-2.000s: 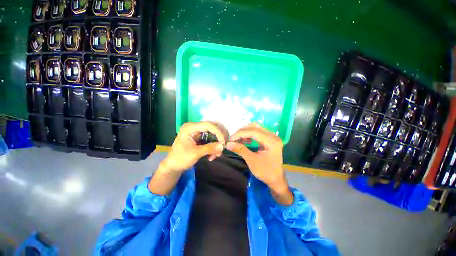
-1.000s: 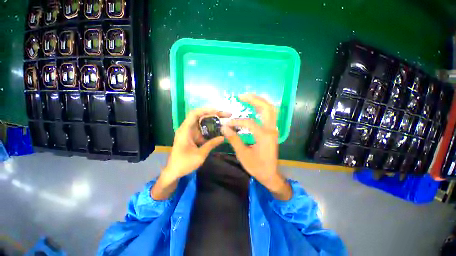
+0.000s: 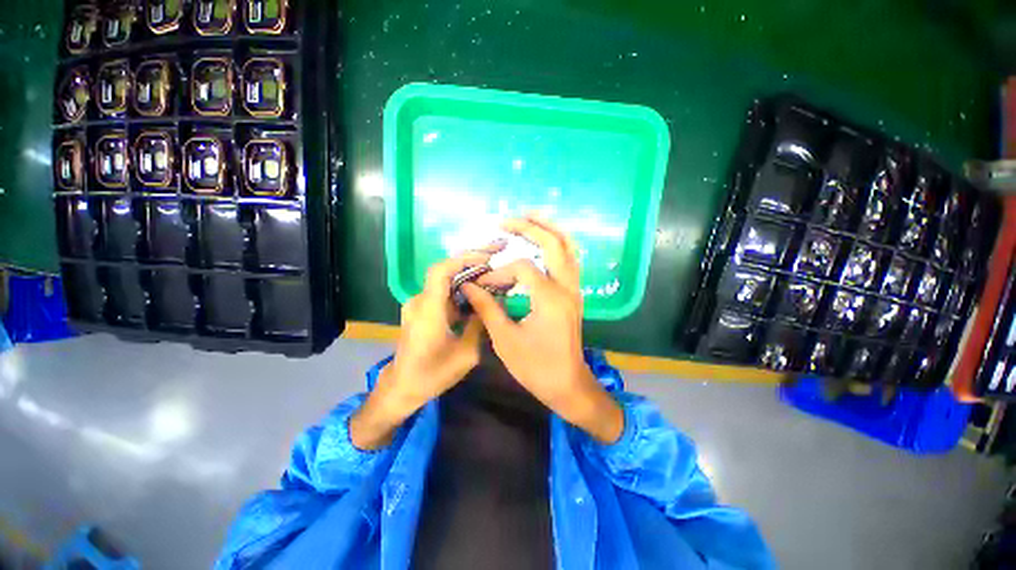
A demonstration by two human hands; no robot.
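Observation:
My left hand [image 3: 432, 334] holds a small dark watch housing [image 3: 468, 275] by its edges, tilted so that its rim shows. My right hand [image 3: 539, 323] is against the housing with thumb and fingertips closed at its right side. Whether a small part is between the right fingertips is hidden. Both hands are over the near edge of the green parts tray [image 3: 657, 200], where small white pieces [image 3: 607, 288] lie on the bottom.
A black blister tray [image 3: 315, 223] at left holds gold-rimmed housings in its farther rows; its two nearest rows are empty. Another black blister tray [image 3: 780, 178] with shiny dark contents lies at right. A red-edged tray [image 3: 983, 334] is at the far right.
The housing faced the camera one second ago and is now tilted on edge. My right hand has moved left, closing in against it and my left hand.

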